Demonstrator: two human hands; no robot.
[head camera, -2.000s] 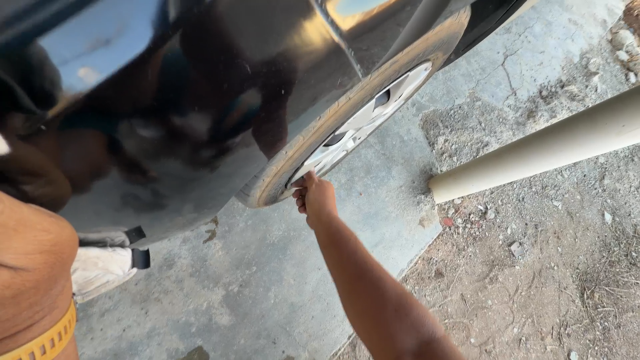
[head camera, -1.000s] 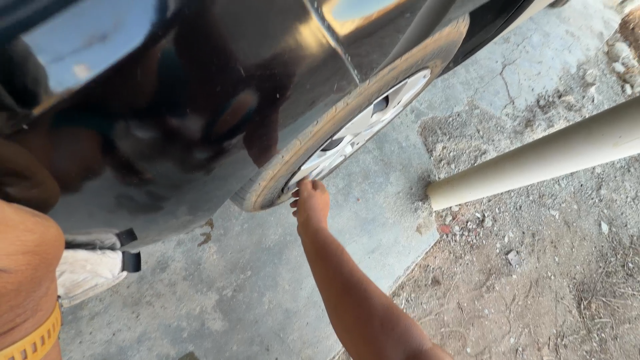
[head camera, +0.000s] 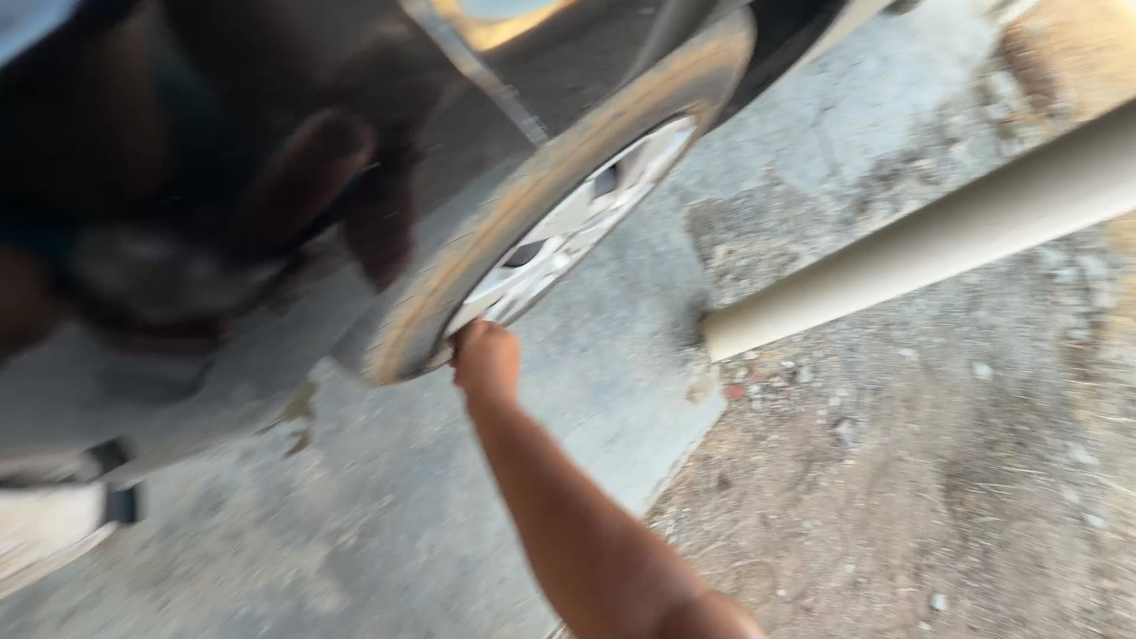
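My right hand (head camera: 486, 355) reaches in from the bottom and touches the lower end of a silver alloy wheel rim (head camera: 568, 222). Its fingers are curled and mostly hidden against the rim, so whether they grip anything does not show. A black tyre (head camera: 479, 231) with tan dirt on its sidewall surrounds the rim. Above and to the left spreads the glossy black body panel of a car (head camera: 266, 133), with blurred reflections in it. My left hand is out of view.
A pale round post or pipe (head camera: 923, 240) slants in from the right, its end at the concrete slab (head camera: 382, 515). Gravelly soil (head camera: 852, 497) borders the slab. A whitish object with dark tabs (head camera: 53, 524), perhaps footwear, lies at the left edge.
The bare limb beside a yellow band at the left edge has left the view. My right hand remains by the lower rim.
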